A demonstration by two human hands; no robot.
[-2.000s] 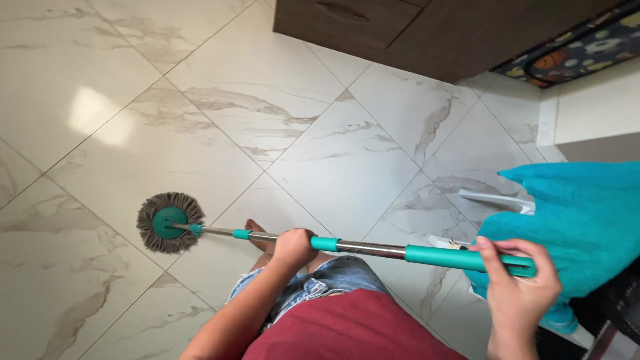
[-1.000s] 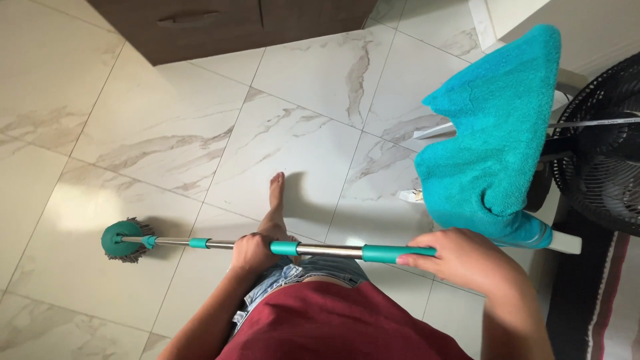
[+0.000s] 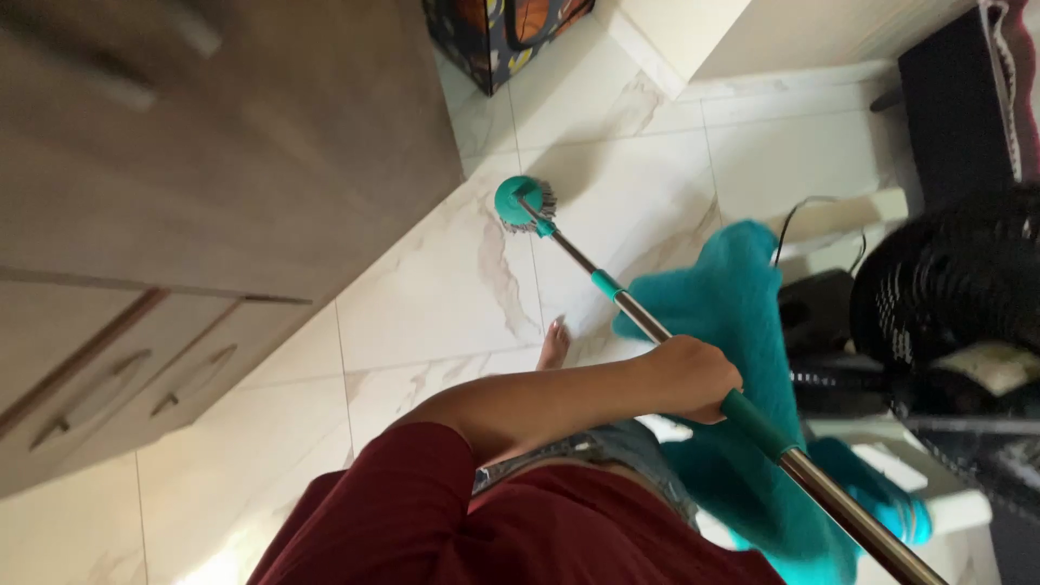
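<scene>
My left hand [image 3: 697, 379] is closed around the pole of a spin mop [image 3: 642, 317], next to its teal grip section. The metal and teal pole runs from the lower right up to a round teal mop head [image 3: 520, 201] with grey strands, which is near the dark cabinet's corner. A turquoise towel [image 3: 751, 325] hangs just beyond and beside my left hand, partly behind the pole. My right hand is out of view; the pole's far end leaves the frame at the lower right.
A dark wooden cabinet [image 3: 244, 138] with handles fills the left. A patterned bag [image 3: 508, 32] stands at the top by a wall corner [image 3: 674, 57]. On the right are a black fan [image 3: 951, 284], a cable and a dark piece of furniture [image 3: 946, 122]. My bare foot [image 3: 555, 345] is on the marble-look tiles.
The mop head has swung from the left side over the floor to beside the cabinet and bag. My right hand has gone out of view. The view has shifted and turned.
</scene>
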